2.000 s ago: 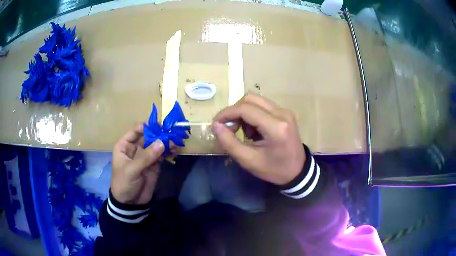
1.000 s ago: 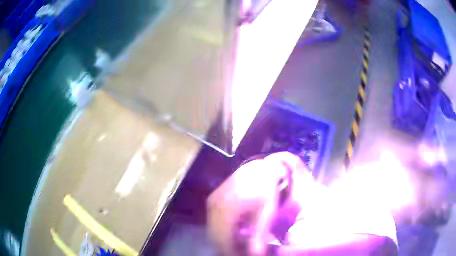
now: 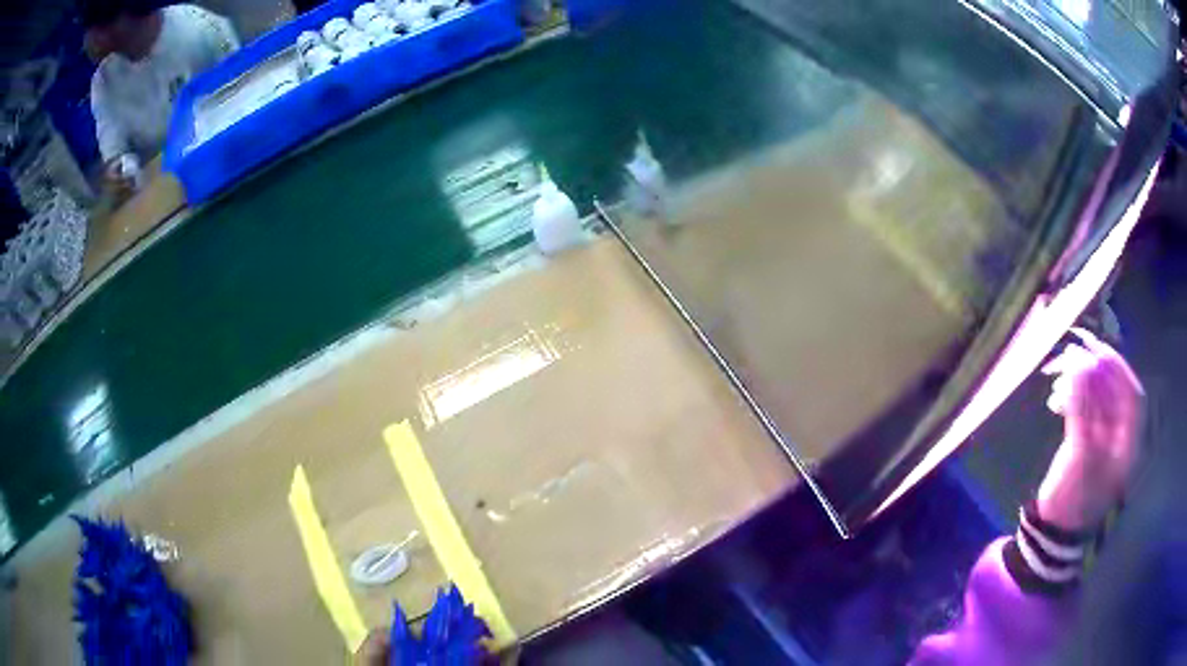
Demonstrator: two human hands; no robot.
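A bright blue spiky hair piece (image 3: pixel 443 638) is at the bottom edge. My left hand (image 3: pixel 374 648) is mostly cut off by that edge; its fingertips show against the piece and hold it. The small white oval dish (image 3: pixel 378 565) lies between two yellow tape strips, with a thin pale stick (image 3: pixel 401 544) resting across it. My right hand (image 3: pixel 1097 397) is raised at the far right, beyond the clear panel, blurred and tinted pink. Its fingers are bent, and I cannot tell whether they hold anything.
A pile of blue hair pieces (image 3: pixel 128 599) is at lower left. A white glue bottle (image 3: pixel 556 219) stands at the far edge beside the clear panel (image 3: pixel 729 371). A green strip (image 3: pixel 326 228) runs behind the bench. Beyond it are a blue crate (image 3: pixel 352 85) and a person (image 3: pixel 163 78).
The view has swung right and partly back. My right hand has left the blue piece and moved far right. The stick it held earlier is now on the dish.
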